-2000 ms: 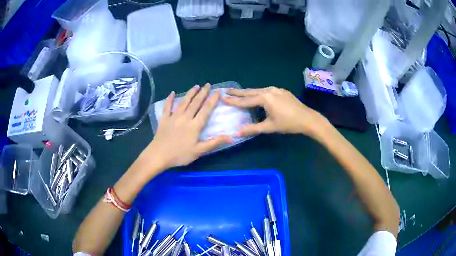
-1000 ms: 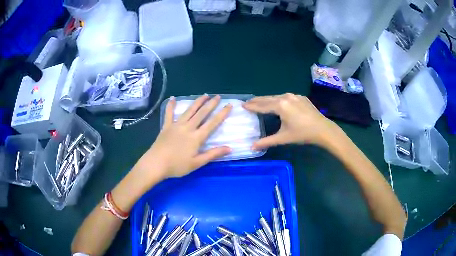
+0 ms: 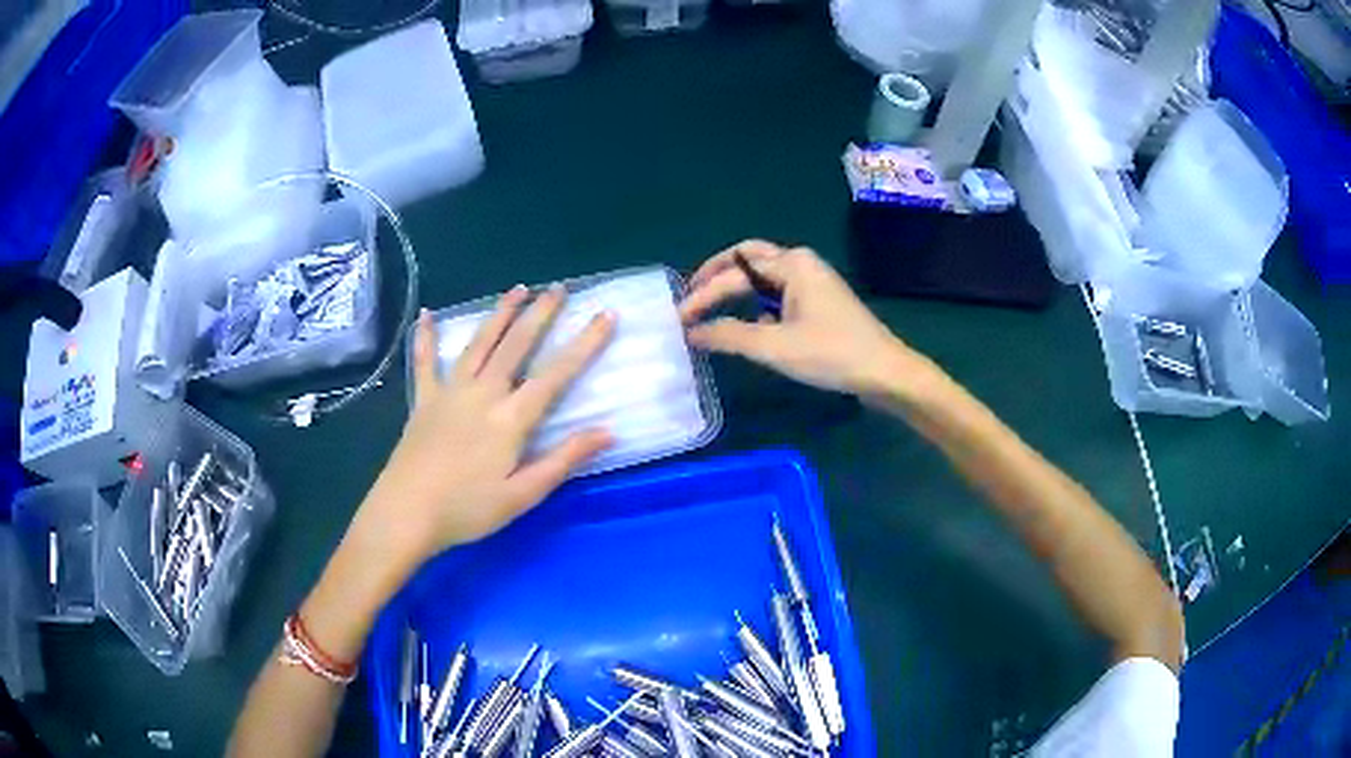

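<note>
A clear packing box (image 3: 708,400) with a white liner (image 3: 652,348) over its contents stands just behind the blue parts tray (image 3: 593,541). My left hand (image 3: 489,422) lies on the liner, palm down, fingers spread. My right hand (image 3: 800,319) is at the box's right rim, thumb and fingertips close together at the edge. A dark, slim thing that looks like the pen-shaped tool (image 3: 769,305) shows between its fingers, mostly hidden. The tray holds many loose silver metal parts (image 3: 674,718) with thin pins. What lies under the liner is hidden.
At left are a clear box of metal parts (image 3: 188,541), a white carton (image 3: 82,378), a small-bag box (image 3: 297,319) and a looped clear tube (image 3: 411,282). A black block holder (image 3: 948,255) is at right rear, and an open clear container (image 3: 1178,363) is at far right.
The view has shifted, so the box and tray sit further left and the box looks tilted. My right hand's fingers have closed together at the box's right rim. My left hand stays spread on the liner.
</note>
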